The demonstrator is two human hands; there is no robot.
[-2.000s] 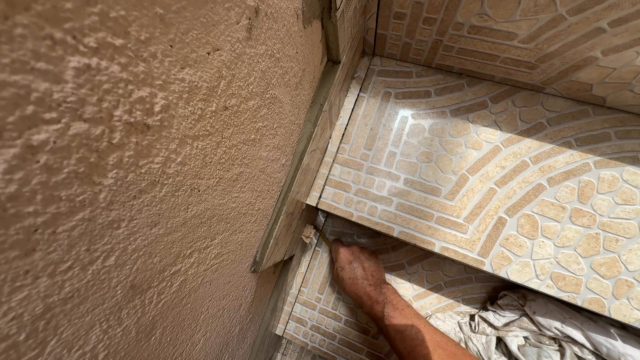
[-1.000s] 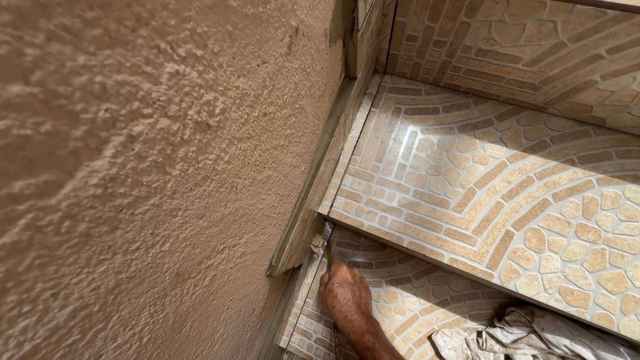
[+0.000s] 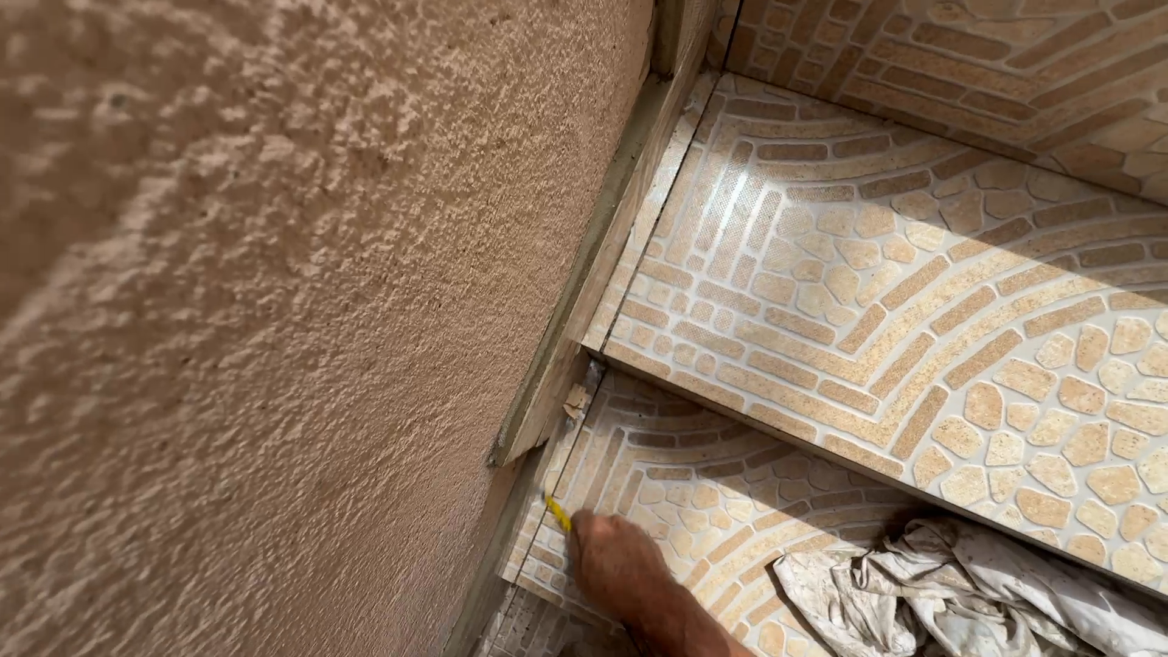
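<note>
My right hand (image 3: 616, 557) is closed around a thin yellow tool (image 3: 557, 512) over the lower stair tread (image 3: 680, 452), near its left end. The tool's tip rests at the narrow dark joint between the patterned tile and the slim edge strip (image 3: 538, 520) beside the wall. Most of the tool is hidden in the fist, so its kind cannot be told. A small pale crumpled scrap (image 3: 576, 401) lies on the strip, close to the inner corner. My left hand is not in view.
A rough plaster wall (image 3: 319, 319) fills the left side, with tile skirting (image 3: 584, 310) along its foot. The upper tread (image 3: 821, 301) overhangs the lower one at the right. A stained white cloth (image 3: 967, 593) lies bunched on the lower tread.
My right hand has moved along the joint, away from the inner corner and toward the front edge of the lower tread. The yellow part of the tool now shows.
</note>
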